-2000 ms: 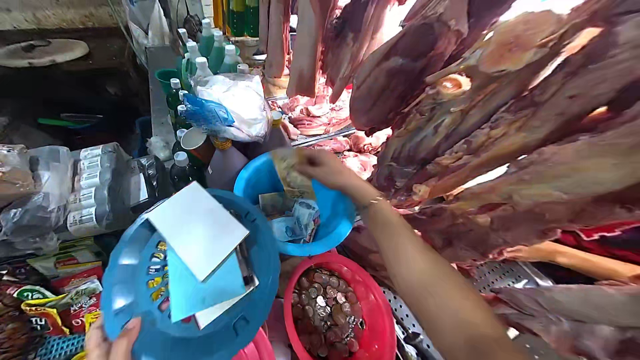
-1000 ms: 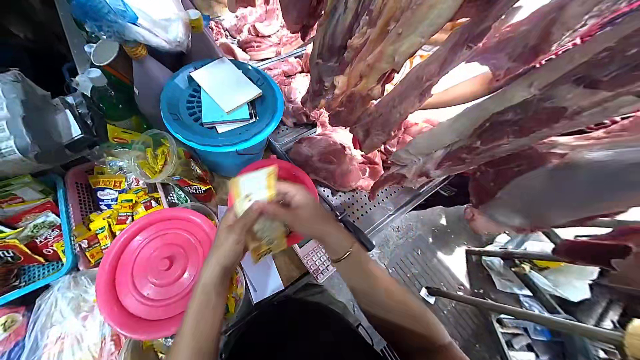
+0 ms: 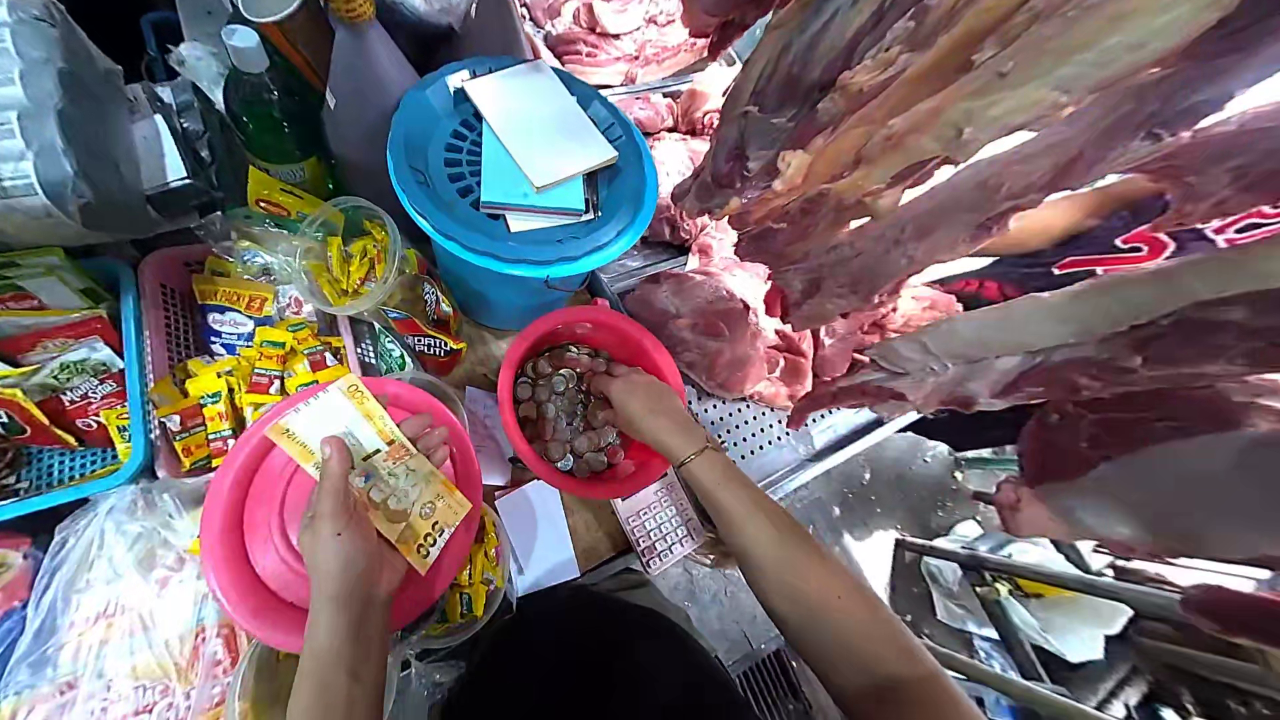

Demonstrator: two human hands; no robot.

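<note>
My left hand [image 3: 350, 520] holds a yellow-orange 500 banknote [image 3: 385, 475] between thumb and fingers, above a pink round lid [image 3: 265, 540]. My right hand [image 3: 645, 405], with a bracelet at its wrist, reaches into a pink plastic bowl [image 3: 517, 350]; its fingertips touch the coins [image 3: 560, 410] and are partly hidden, so its grip cannot be told. Behind the bowl stands a blue bucket [image 3: 510, 285] topped by a blue perforated lid [image 3: 430, 160], on which lie notebooks [image 3: 540, 125]. A pink calculator [image 3: 660, 520] and white paper [image 3: 538, 535] lie in front of the bowl.
Raw meat [image 3: 725, 320] lies on a perforated metal tray [image 3: 740, 435], with large cuts [image 3: 980, 130] hanging at the right. Baskets of seasoning packets [image 3: 165, 310] and a clear tub of sachets [image 3: 350, 255] stand left. Bottles [image 3: 275, 110] stand behind. Part of a person [image 3: 1090, 235] shows behind the meat.
The blue lid with the notebooks, held in my left hand at first, now rests on the blue bucket. Both hands were at the banknote; my right hand has moved into the coin bowl.
</note>
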